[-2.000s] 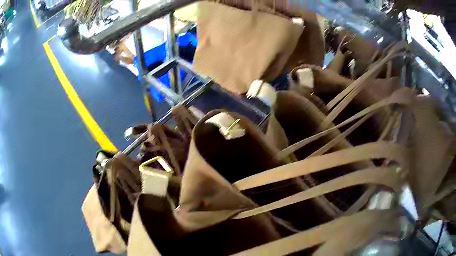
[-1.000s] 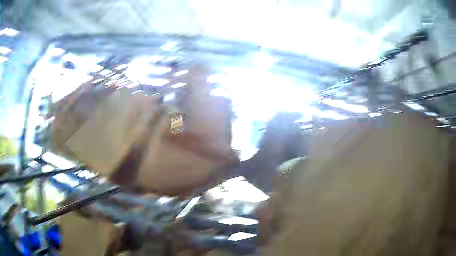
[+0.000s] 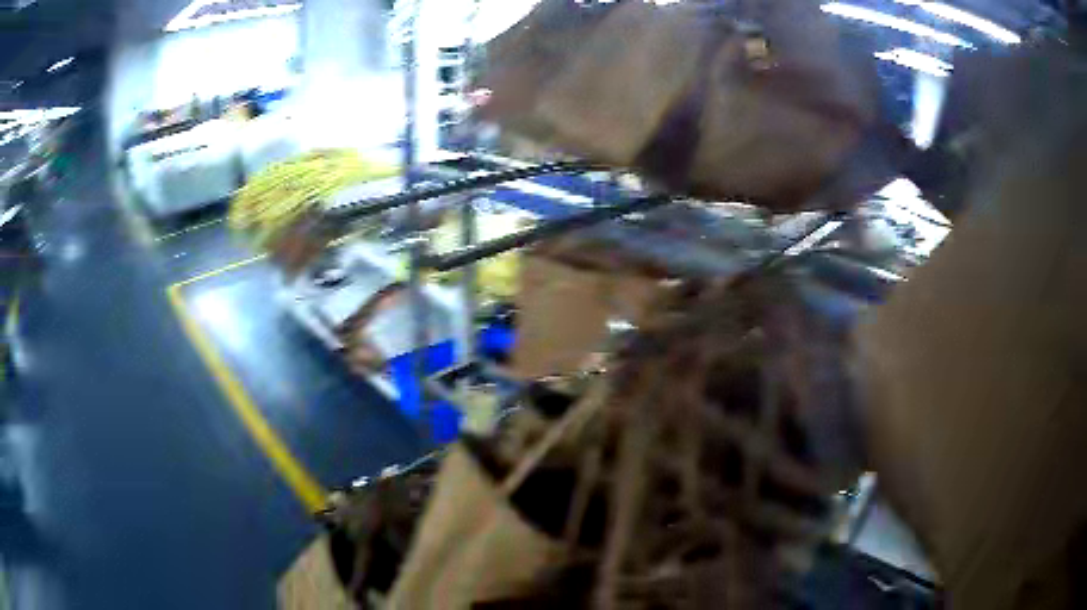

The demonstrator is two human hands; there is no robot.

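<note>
No hand can be made out; the frame is blurred. A large brown bag body (image 3: 989, 393) fills the right side, very close to the camera. More brown bags (image 3: 763, 119) hang at the top centre. Below, tan bags (image 3: 471, 536) hang with open dark mouths, and many narrow brown handles (image 3: 703, 453) bunch together beside them. Another tan panel or bag (image 3: 560, 316) shows behind, in the middle. What holds the nearest bag is hidden.
Dark metal rack bars (image 3: 536, 238) cross the middle. Behind are blue bins (image 3: 435, 381), a bundle of yellow strips (image 3: 304, 197) and a white-topped surface (image 3: 393, 304). A yellow floor line (image 3: 244, 399) edges the dark aisle at left. Bright ceiling lights show above.
The view has swung from low over the open bags, up across the rack and lights, then down and left. The hanging bags have shifted right and up in the picture; the aisle is back in view.
</note>
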